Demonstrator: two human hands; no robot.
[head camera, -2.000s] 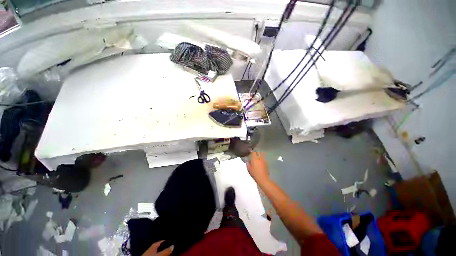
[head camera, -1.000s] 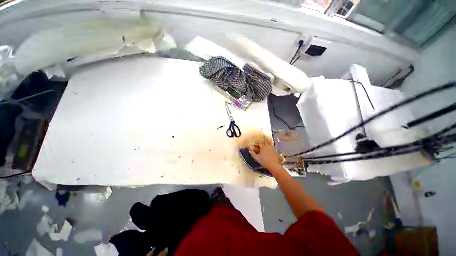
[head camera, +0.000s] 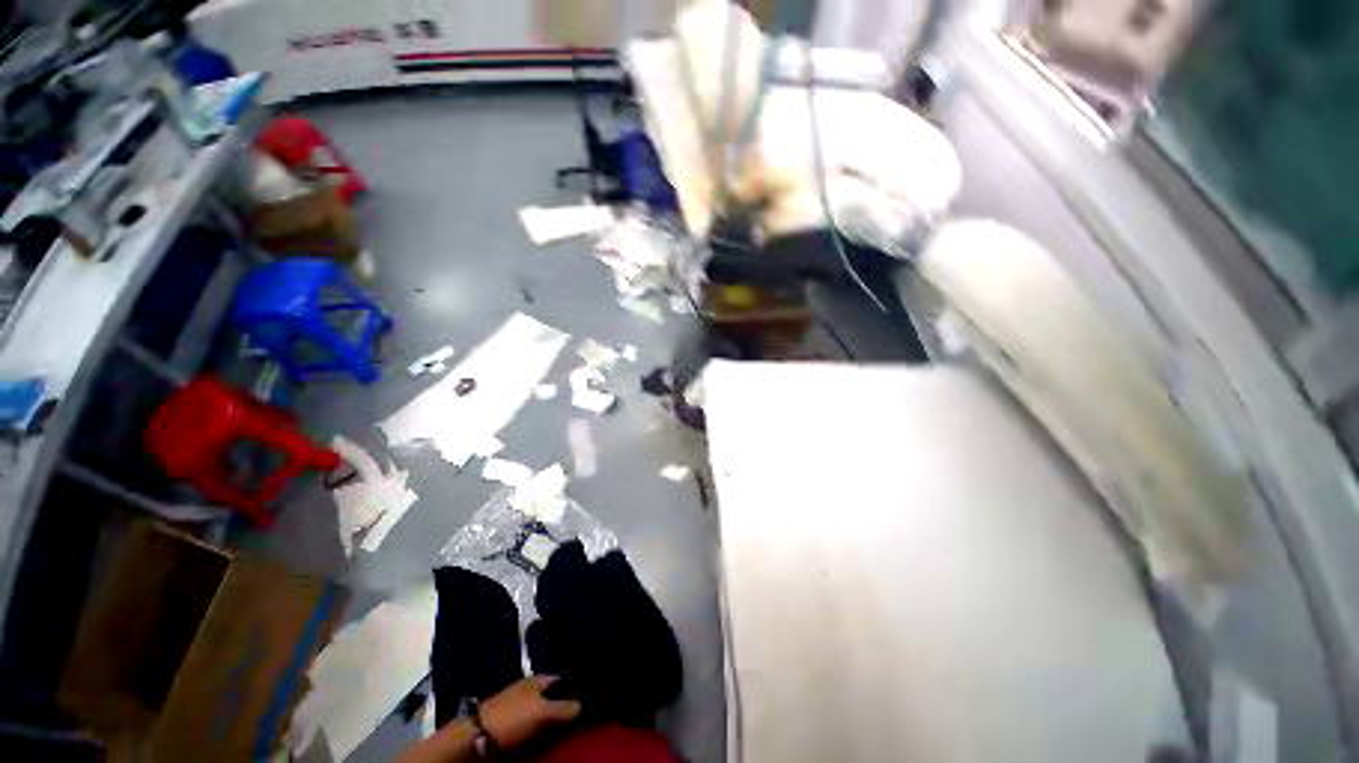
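Note:
The black cloth garment (head camera: 604, 634) hangs at the bottom centre, beside the left edge of the white pressing table (head camera: 909, 552). My left hand (head camera: 522, 716), with a dark bracelet on the wrist, lies against the lower part of the cloth and holds it. The fingers are partly lost against the black cloth. A second black part of the cloth hangs to the left of it. My right hand is not in view. The iron and the shears are not in view.
A brown cardboard box (head camera: 224, 641) stands at the lower left. A red stool (head camera: 231, 447) and a blue stool (head camera: 313, 316) stand by a long table at the left. White sheets (head camera: 485, 391) and scraps lie on the grey floor.
The view has swung left, away from the iron end of the table, to the floor and stools. My right hand, last seen on the iron, has left the picture. The black cloth stays with my left hand.

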